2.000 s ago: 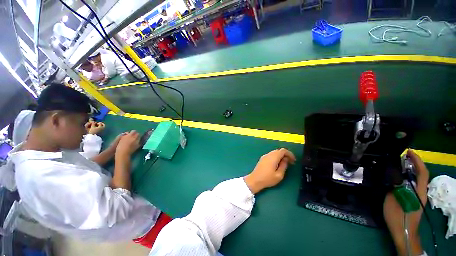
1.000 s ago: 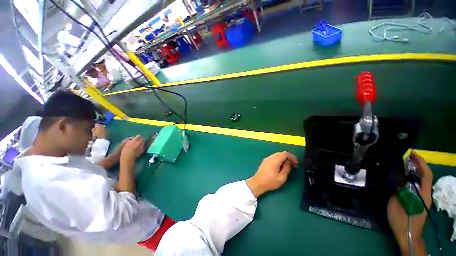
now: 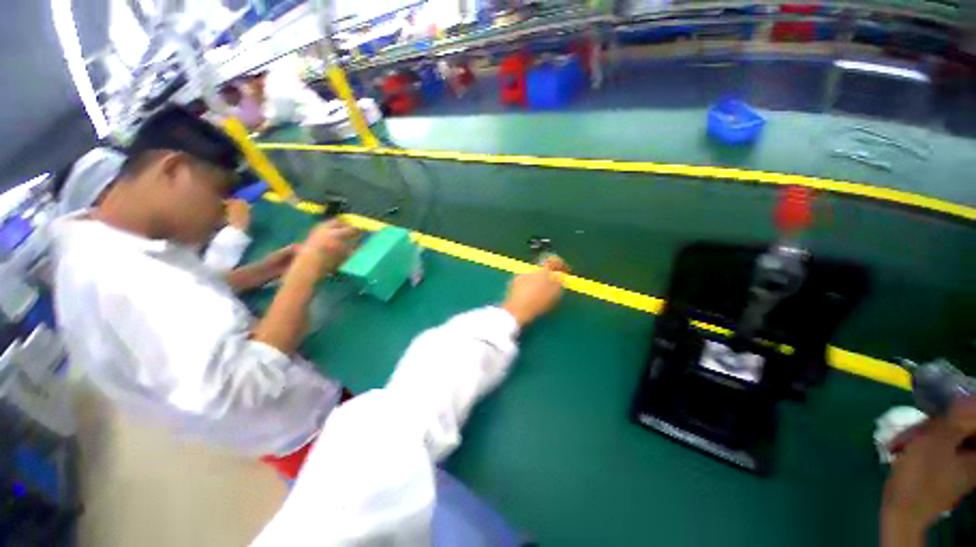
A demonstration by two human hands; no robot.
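The view is blurred. The black fixture (image 3: 696, 411) stands on the green bench with its red-handled toggle clamp (image 3: 792, 211) upright. A white-silver plate (image 3: 732, 361) lies under the clamp tip. My left hand (image 3: 537, 291) reaches over the yellow strip, its fingertips close to a small dark part (image 3: 538, 245) on the dark green belt; I cannot tell if they touch. My right hand (image 3: 936, 465), cut off by the right edge, holds the grey dispensing syringe (image 3: 940, 383), blurred, right of the fixture.
A crumpled white tissue (image 3: 897, 430) lies beside my right hand. A green box (image 3: 383, 262) stands at the left, near a person in a white coat (image 3: 182, 331) who works with both hands. A blue basket (image 3: 734, 123) and a pale cable (image 3: 872, 144) lie across the belt.
My left hand has left the fixture's side and moved left and forward to the belt's edge. My right hand and the syringe have moved right, away from the fixture. The view has shifted.
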